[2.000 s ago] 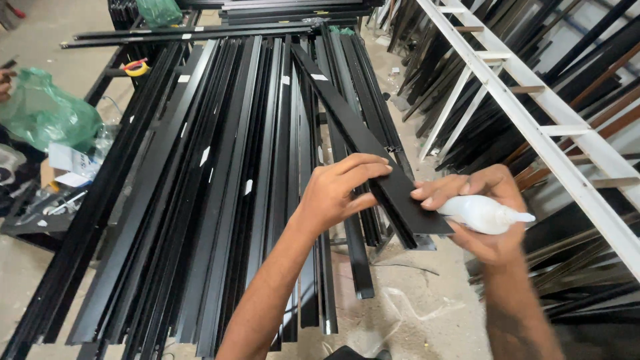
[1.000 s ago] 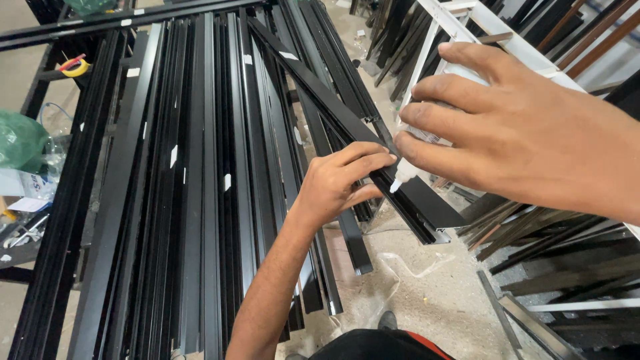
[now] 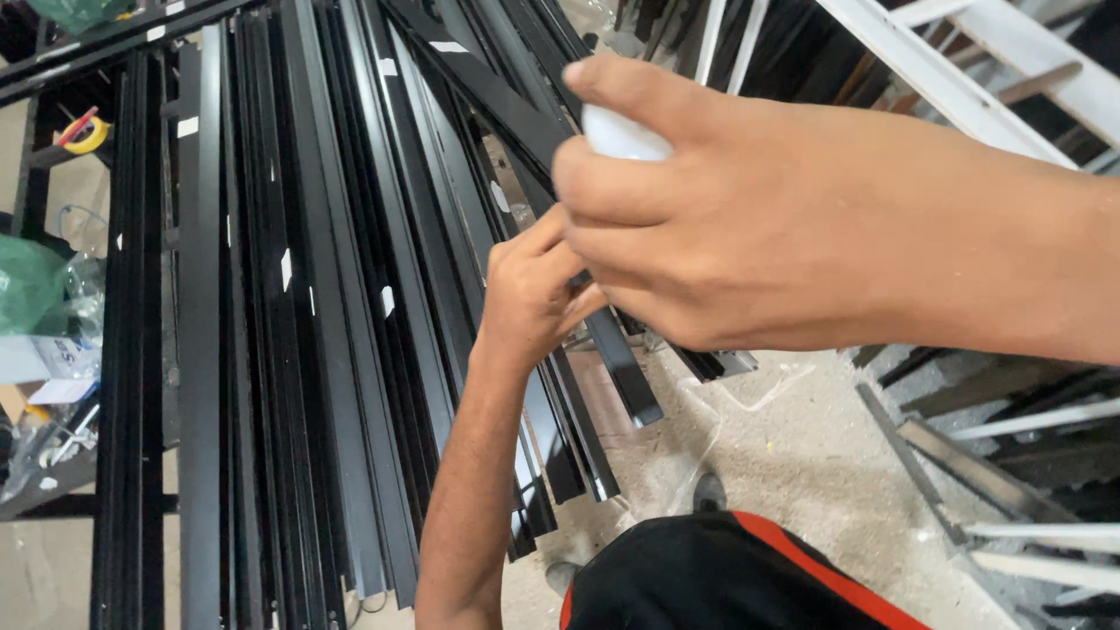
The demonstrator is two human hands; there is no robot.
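My right hand (image 3: pixel 700 210) is closed around a white plastic bottle (image 3: pixel 623 136), whose base shows between thumb and fingers; its nozzle is hidden behind the hand. Just left of it and lower, my left hand (image 3: pixel 538 284) grips a black metal profile (image 3: pixel 516 114) that slants down from the upper middle. The right hand covers much of this profile, and its end (image 3: pixel 722 363) shows below. Under and beside it many long black profiles (image 3: pixel 324 262) lie side by side, some with small white stickers.
A white ladder (image 3: pixel 945 79) stands at upper right, above stacked metal lengths (image 3: pixel 989 446). At left are a yellow tape roll (image 3: pixel 85 136), a green plastic bag (image 3: pixel 31 284) and a cardboard box (image 3: pixel 22 398). Concrete floor (image 3: pixel 744 464) shows below the profile ends.
My right hand has raised the bottle from beside the profile's end and turned it nozzle-down, the nozzle showing one second ago. My left hand stays on the profile. The view has moved closer.
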